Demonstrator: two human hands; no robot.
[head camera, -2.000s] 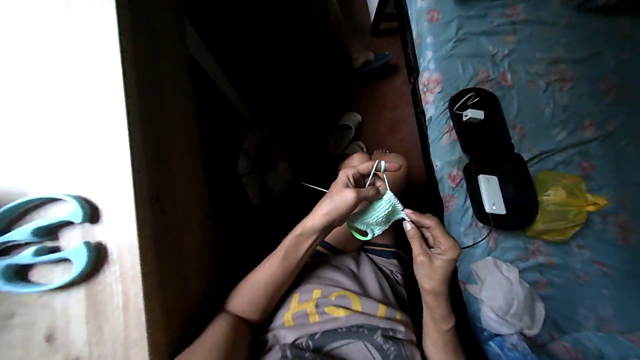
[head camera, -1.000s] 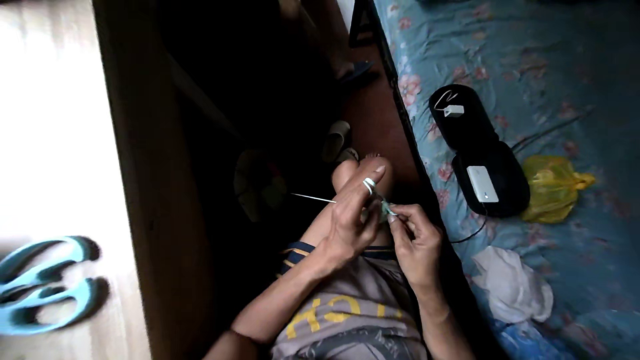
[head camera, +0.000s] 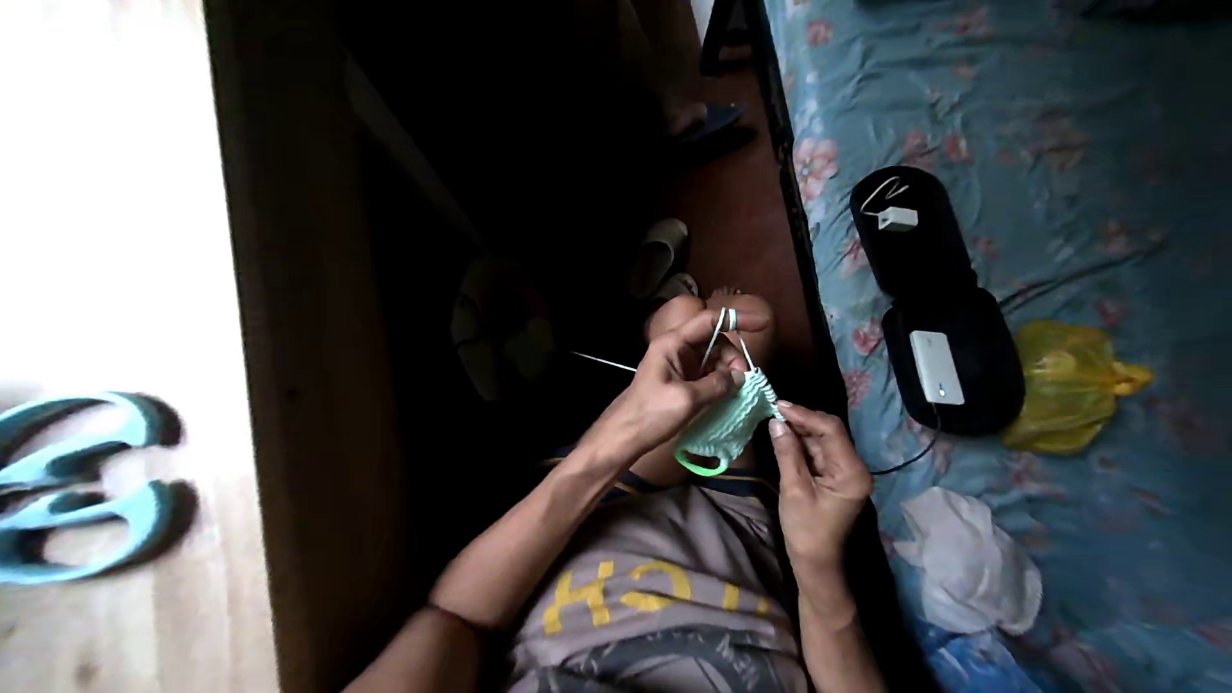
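A small piece of mint-green knitted fabric (head camera: 727, 421) hangs between my two hands above my lap. My left hand (head camera: 685, 371) pinches its upper edge, and pale yarn (head camera: 732, 320) loops around the raised index finger. A thin needle (head camera: 604, 361) sticks out to the left past this hand. At the right edge of the fabric, my right hand (head camera: 818, 472) grips the working end between thumb and fingertips; the tool there is mostly hidden. A bright green ring (head camera: 703, 466) lies at the fabric's lower edge.
Blue scissors handles (head camera: 87, 486) lie on a wooden table (head camera: 226, 616) at left. On the floral bed at right are an open black case (head camera: 996, 385) with a white power bank (head camera: 936, 368), a yellow plastic bag (head camera: 1064, 390) and a white cloth or bag (head camera: 967, 558). Footwear (head camera: 659, 258) lies on the floor.
One second ago my hands were close together and mostly covered the fabric; now they are apart and it shows spread between them, much as two seconds ago.
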